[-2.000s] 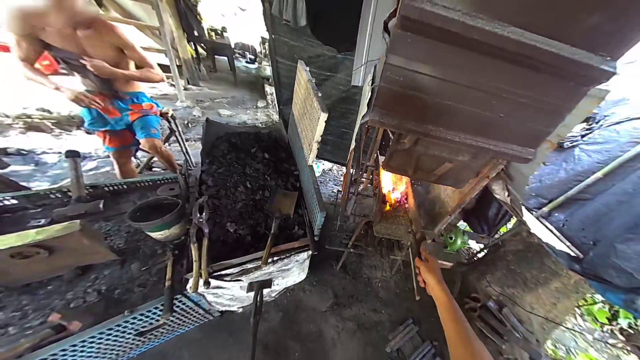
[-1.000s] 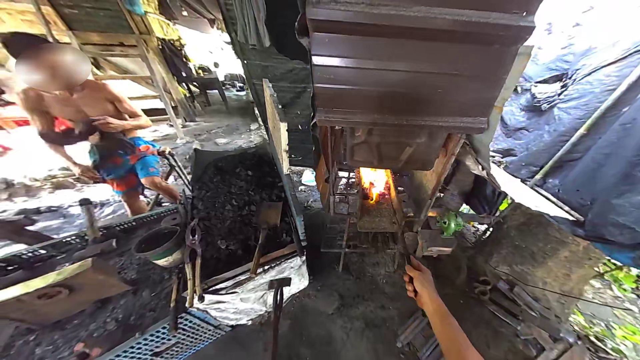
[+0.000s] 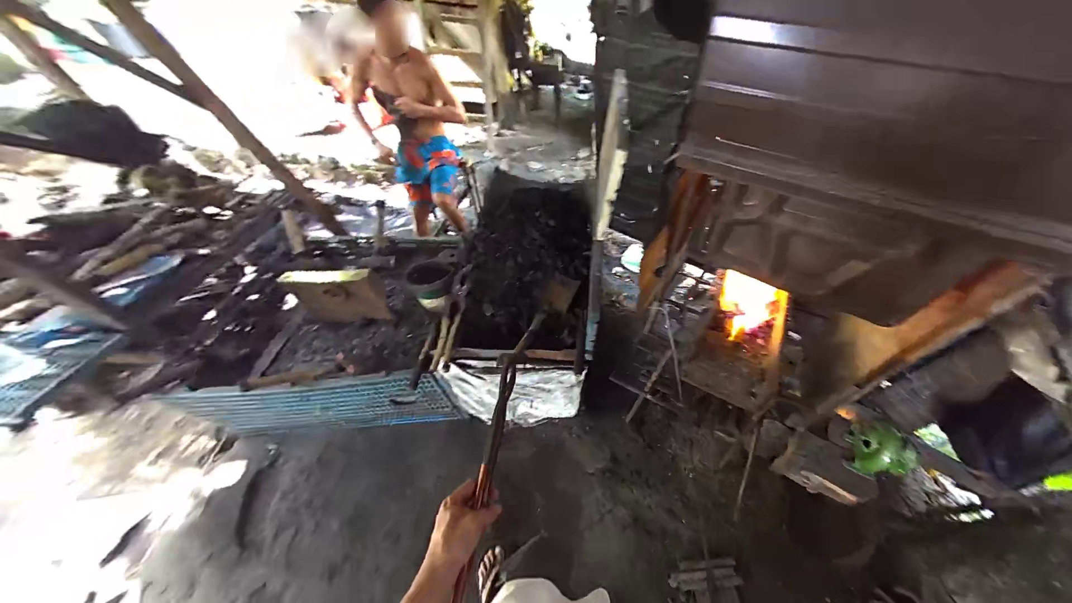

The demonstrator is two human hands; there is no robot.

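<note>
My left hand [image 3: 465,519] is closed around a long, dark metal tool [image 3: 500,410], which looks like tongs. The tool slants upward, its far end in front of the charcoal bin [image 3: 528,239]. A shovel [image 3: 557,295] lies on the charcoal, its handle toward me. Long-handled tongs [image 3: 456,314] lean at the bin's left corner, beside a dark bucket [image 3: 430,283]. To the right, a fire [image 3: 748,303] burns in the forge under a brown sheet-metal hood [image 3: 837,109]. My right hand is out of view.
A person [image 3: 414,109] in blue and orange shorts stands behind the bin. A blue perforated metal panel [image 3: 327,404] edges the coal bed at left. A green round object [image 3: 881,450] sits below the hood's right side. Metal pieces [image 3: 705,578] lie on the ground near my foot [image 3: 490,569].
The view has swung left. My right hand, earlier on a handle by the forge, has left view. My left hand has appeared, holding a long tool.
</note>
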